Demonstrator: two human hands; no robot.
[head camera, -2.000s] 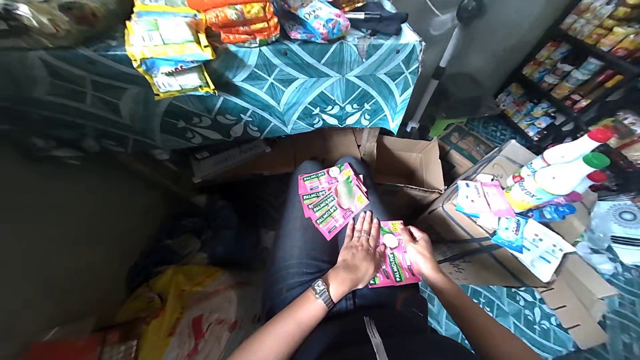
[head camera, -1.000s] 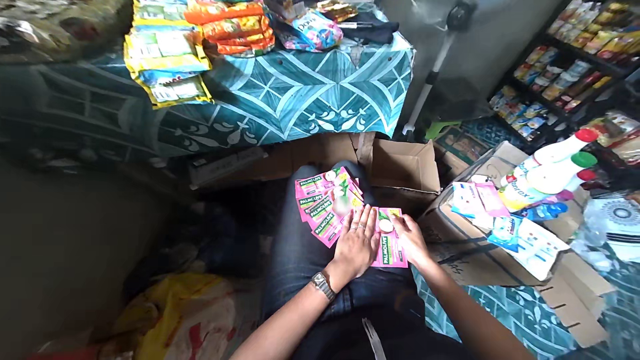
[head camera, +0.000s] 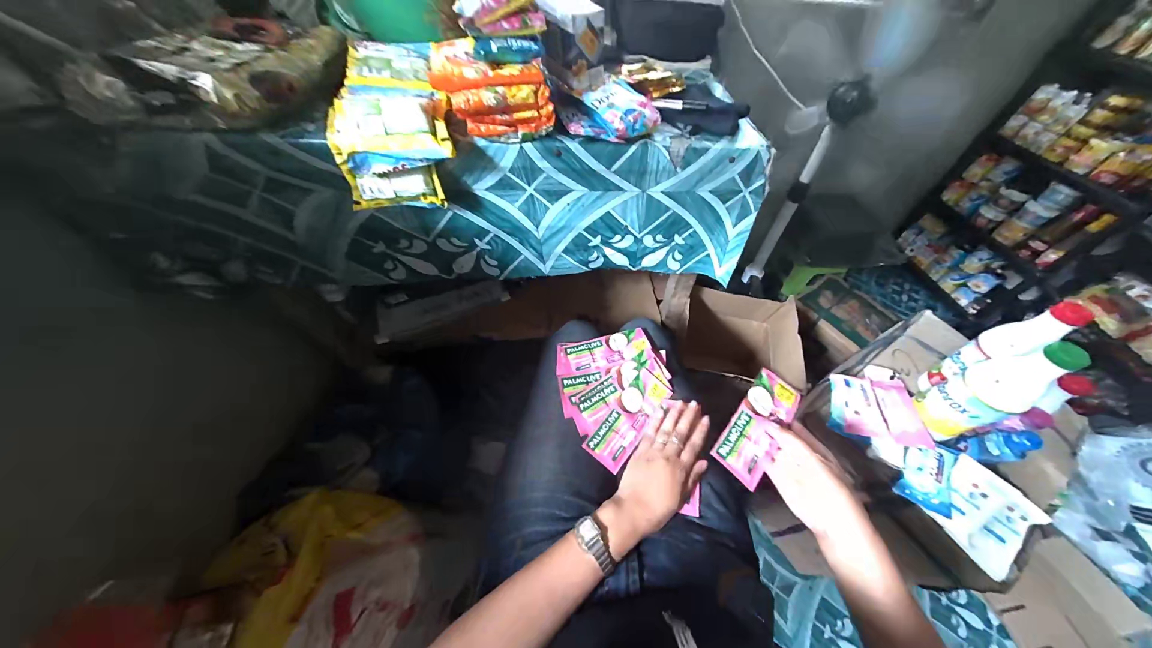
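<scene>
Several pink Palmolive sachets (head camera: 614, 396) lie fanned and overlapping on my lap, over the thighs of dark jeans. My left hand (head camera: 664, 463), with a metal watch at the wrist and a ring, rests flat with its fingers at the lower edge of the fan. A bit of pink sachet (head camera: 691, 502) shows beneath it. To the right, my right hand (head camera: 801, 472) holds one pink sachet (head camera: 756, 430) by its lower right side, raised apart from the others.
Ahead, a table with a teal patterned cloth (head camera: 576, 216) bears yellow packets (head camera: 387, 126) and orange packets (head camera: 504, 99). Open cardboard boxes (head camera: 742, 333) stand beyond my knees. White bottles (head camera: 999, 369) and sachets are at the right, near a stocked shelf (head camera: 1035, 207). A yellow bag (head camera: 306, 567) lies lower left.
My right hand has moved right, away from my left hand, with a sachet in it. The two hands were side by side on the sachets before. The left hand stays on the lap.
</scene>
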